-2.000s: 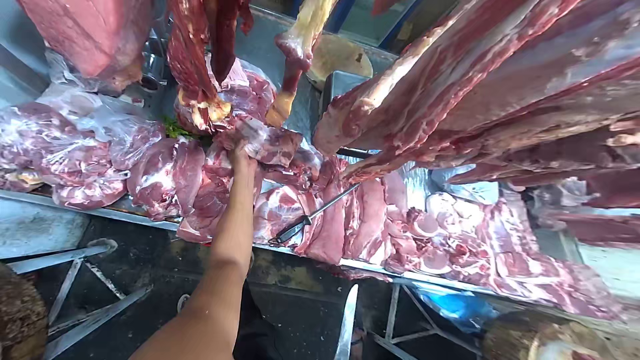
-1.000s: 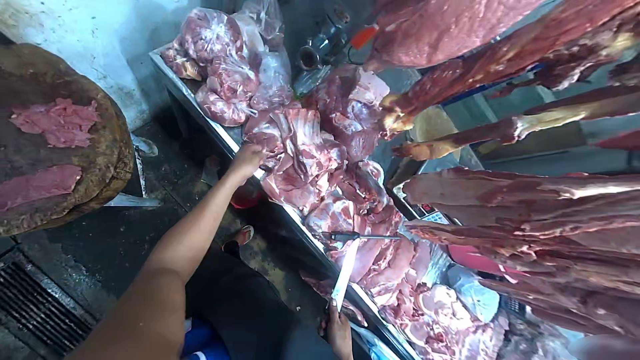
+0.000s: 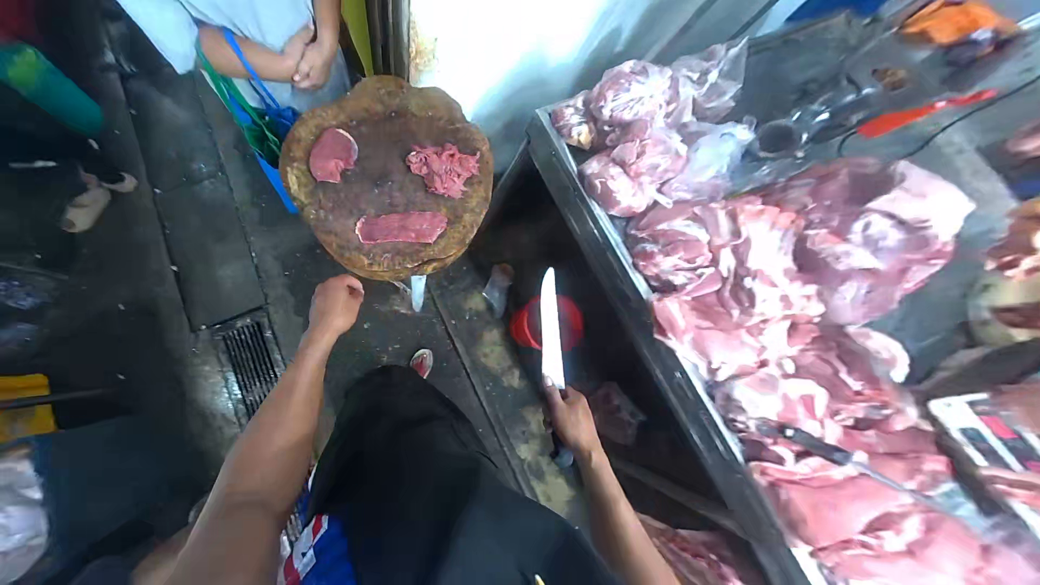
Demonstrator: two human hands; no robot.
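Observation:
My right hand (image 3: 571, 417) grips the handle of a long-bladed knife (image 3: 551, 325), its blade pointing away from me over the floor. My left hand (image 3: 335, 305) is curled just off the near edge of a round wooden chopping block (image 3: 382, 183); whether its fingers are fully closed or hold anything cannot be made out. On the block lie a rounded meat slice (image 3: 333, 154), a pile of small meat pieces (image 3: 444, 169) and a flat meat strip (image 3: 402, 227), none touched by either hand.
A metal-edged counter (image 3: 666, 366) heaped with raw meat (image 3: 764, 276) runs along the right, with a sharpening steel (image 3: 812, 445) on it. Below is a red bucket (image 3: 528, 323). A person with clasped hands (image 3: 313, 61) stands beyond the block; a floor drain (image 3: 248, 357) lies left.
The view has swung left toward the chopping block. My left hand has left the meat on the counter and is now by the block. The knife remains in my right hand.

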